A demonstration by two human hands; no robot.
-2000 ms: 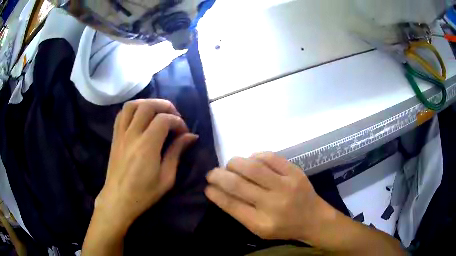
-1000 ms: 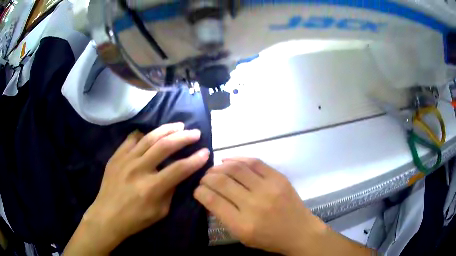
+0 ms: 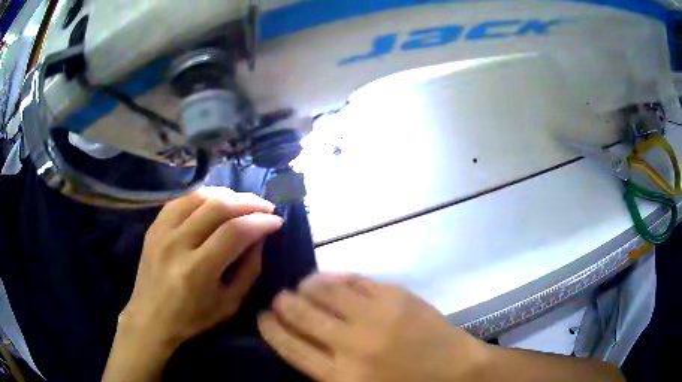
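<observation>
Black fabric (image 3: pixel 292 242) lies left of the white machine bed, its edge running up to the grey block (image 3: pixel 286 186) under the machine head. My left hand (image 3: pixel 206 257) is on the fabric just below that block, thumb and forefinger pinched together at the fabric; whether cloth is between them is hard to see. My right hand (image 3: pixel 359 321) is blurred, palm down, fingers over the fabric's right edge near the table front. The sewing machine head (image 3: pixel 321 89), white with a blue stripe and "JACK" lettering, hides the needle area.
Scissors with yellow and green loops (image 3: pixel 650 205) lie at the right on the bed, beside a small metal fitting (image 3: pixel 643 123). A measuring tape (image 3: pixel 553 298) runs along the table's front edge. Grey fabric (image 3: pixel 609 317) hangs below it. A shiny curved metal guard (image 3: pixel 112 195) is at the head's left end.
The view has shifted, so more of the machine head shows. My left fingers, spread flat a second ago, are now bunched closer to the block. My right hand has moved lower and slightly left.
</observation>
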